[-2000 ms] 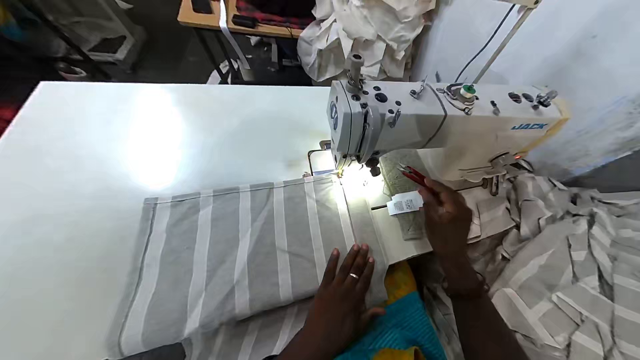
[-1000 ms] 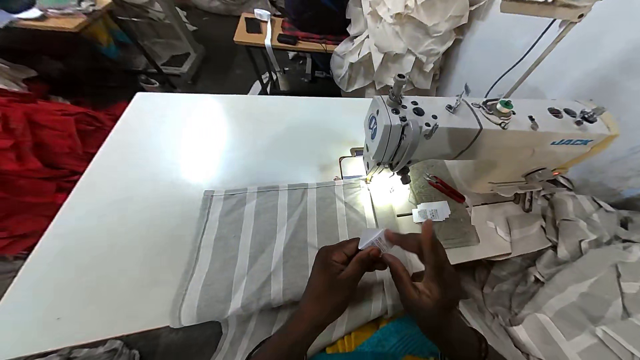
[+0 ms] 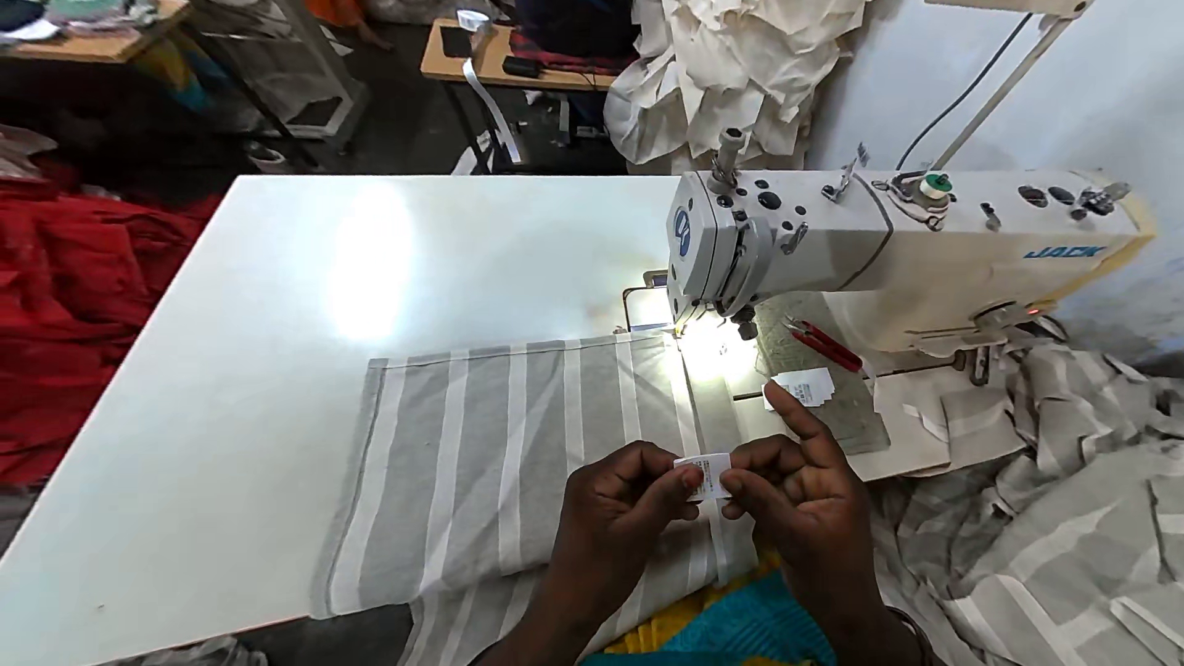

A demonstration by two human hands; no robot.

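Between both hands is a small white fabric label (image 3: 708, 475) bearing print. My left hand (image 3: 615, 518) pinches its left edge with thumb and fingers; my right hand (image 3: 809, 518) pinches the right edge, index finger raised. Below them lies a grey cloth with white stripes (image 3: 481, 462), its hemmed upper edge reaching the needle area of a Jack sewing machine (image 3: 888, 240). The presser foot is hidden in the lamp's glare. A stack of white labels (image 3: 803, 387) and red-handled thread snips (image 3: 825, 347) rest on the grey pad (image 3: 860, 416) right of the needle.
The white table (image 3: 277, 388) extends to the left. More striped cloth (image 3: 1064, 536) is heaped at the right. Red fabric (image 3: 83, 314) lies beyond the table's left edge. Behind stand a small wooden table (image 3: 490, 55) and a pile of cream cloth (image 3: 731, 74).
Two seconds ago my right hand held the snips and my left hand lay flat on the cloth. Now the snips lie on the pad and both hands hold a label.
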